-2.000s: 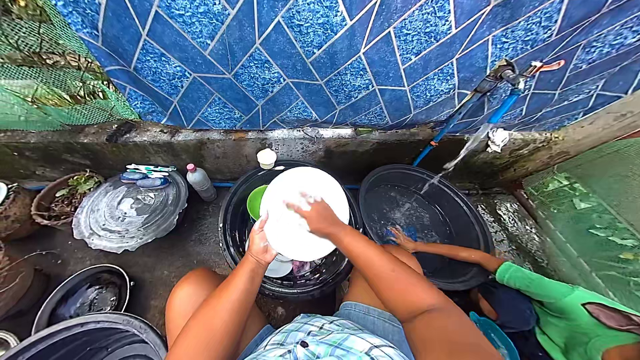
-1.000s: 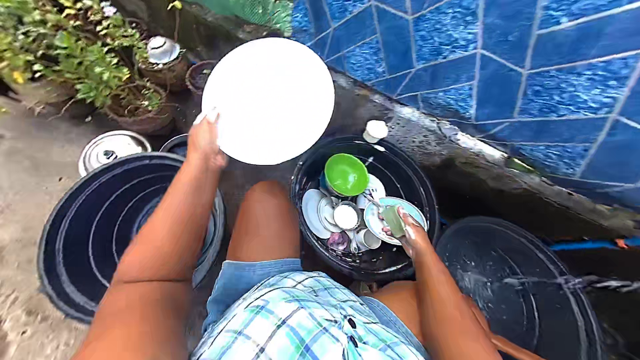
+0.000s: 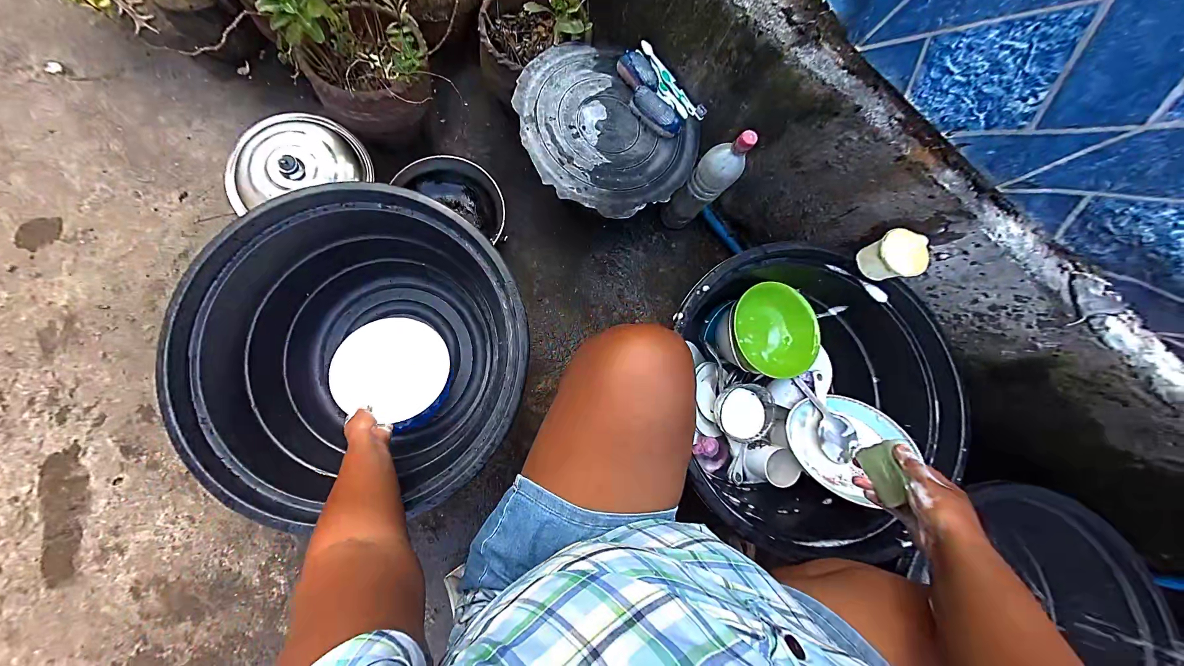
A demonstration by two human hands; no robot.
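My left hand (image 3: pixel 367 424) grips the near edge of a round white plate (image 3: pixel 389 370), which is down inside the deep black plastic tub (image 3: pixel 194 351) on the left. Something blue shows under the plate. In my right hand (image 3: pixel 930 495) is a green sponge (image 3: pixel 883 472), with suds on the fingers. It is at the rim of a patterned plate (image 3: pixel 832 462) with a spoon (image 3: pixel 835 433) on it. That plate is in a black basin (image 3: pixel 943 388) beside a green bowl (image 3: pixel 775 330), white cups (image 3: pixel 772 465) and other dishes.
A metal lid (image 3: pixel 298 162), a dark pan (image 3: pixel 458 196) and potted plants (image 3: pixel 370 88) stand beyond the tub. Brushes (image 3: pixel 656 111) lie on a round grey lid (image 3: pixel 592 129) near a bottle (image 3: pixel 710 176). A cup (image 3: pixel 894 254) sits by the tiled wall. Another black basin (image 3: pixel 1064 555) is at lower right.
My left hand has lowered the white plate into the left tub; a second ago it was held up beyond the tub. The right hand remains at the patterned plate with the sponge. The view has turned left.
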